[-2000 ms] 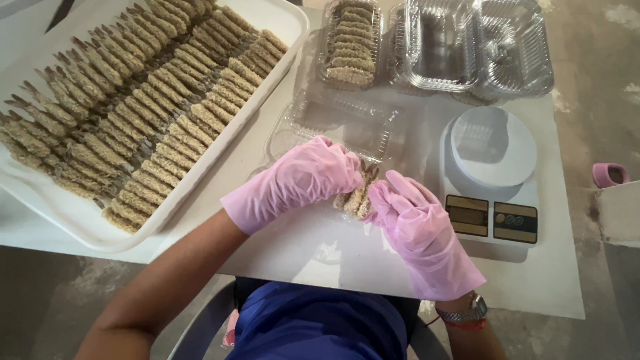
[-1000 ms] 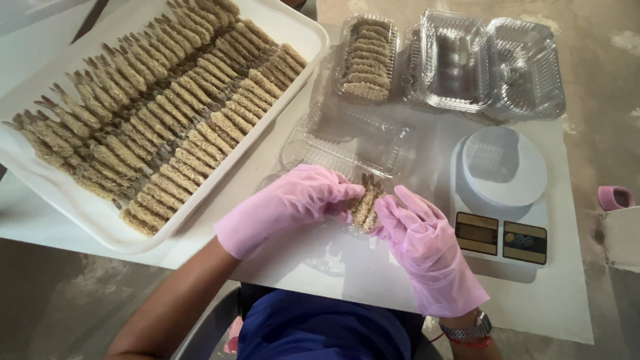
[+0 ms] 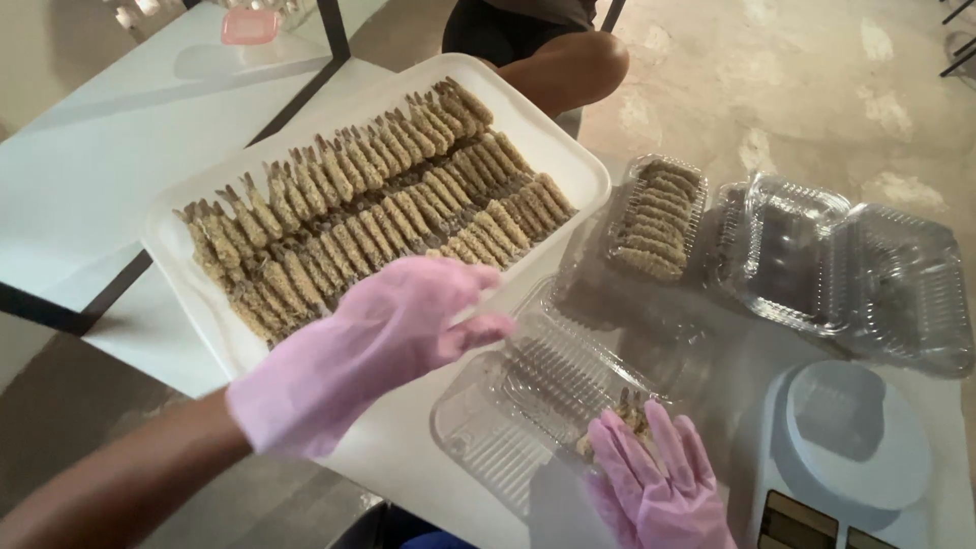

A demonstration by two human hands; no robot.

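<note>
Rows of breaded shrimp (image 3: 366, 229) fill a white plastic tray (image 3: 183, 282). My left hand (image 3: 374, 343), in a pink glove, is over the tray's near edge, its thumb and fingers apart and holding nothing visible. My right hand (image 3: 656, 473), also gloved in pink, rests with fingers extended against a few breaded shrimp (image 3: 629, 415) in an open clear plastic container (image 3: 564, 366). The palm hides part of them. Behind it stands a clear container (image 3: 690, 179) holding a row of breaded shrimp (image 3: 657, 221).
More clear plastic containers (image 3: 797, 252) lie at the back right. A white kitchen scale (image 3: 858, 435) stands at the right edge of the table. Beyond the tray, a person's bent leg (image 3: 564, 72) shows. A pink-lidded box (image 3: 250, 27) is on the other table at the upper left.
My left hand has moved away from the shrimp by my right hand and out toward the tray. My right hand stays at the container. The view has swung left.
</note>
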